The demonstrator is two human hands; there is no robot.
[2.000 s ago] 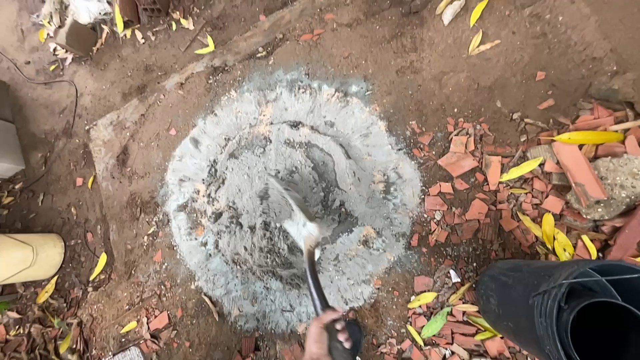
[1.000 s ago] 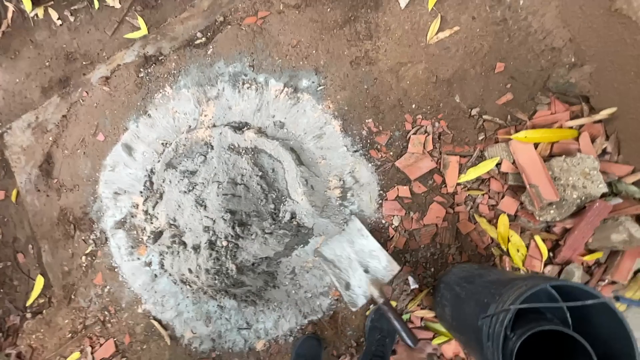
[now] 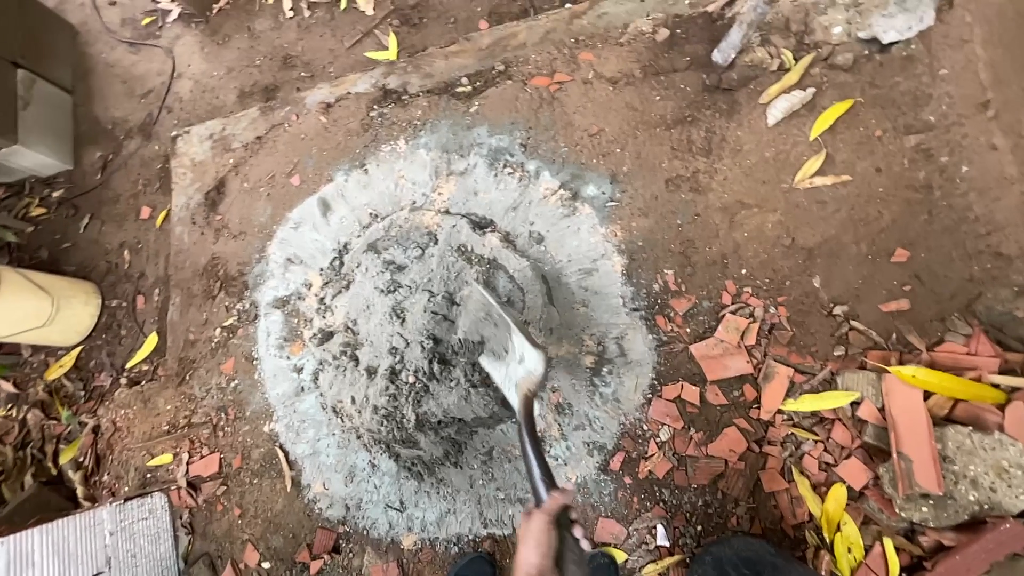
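Observation:
A shovel [image 3: 512, 364] with a flat metal blade rests its edge in the middle of a round heap of grey cement or mortar mix [image 3: 400, 336]. Its dark shaft runs down to the bottom edge. My left hand [image 3: 546, 528], judging by the side it comes from, is closed around the shaft low in the view; most of the forearm is cut off. The heap has a darker, lumpy centre and a paler, smeared rim on the ground. My right hand is out of view, as is the far end of the shaft.
Broken red clay tile pieces [image 3: 724, 360] and a rough concrete chunk [image 3: 960, 472] lie right. A dark bucket's rim [image 3: 748, 556] and my shoes [image 3: 474, 564] show at the bottom. Left are a cream container [image 3: 48, 306], blocks [image 3: 40, 120] and a ridged block [image 3: 92, 540].
The shovel blade has moved from the heap's lower right edge back to its middle. My left hand, out of view one second ago, shows again on the shaft. The view has shifted left.

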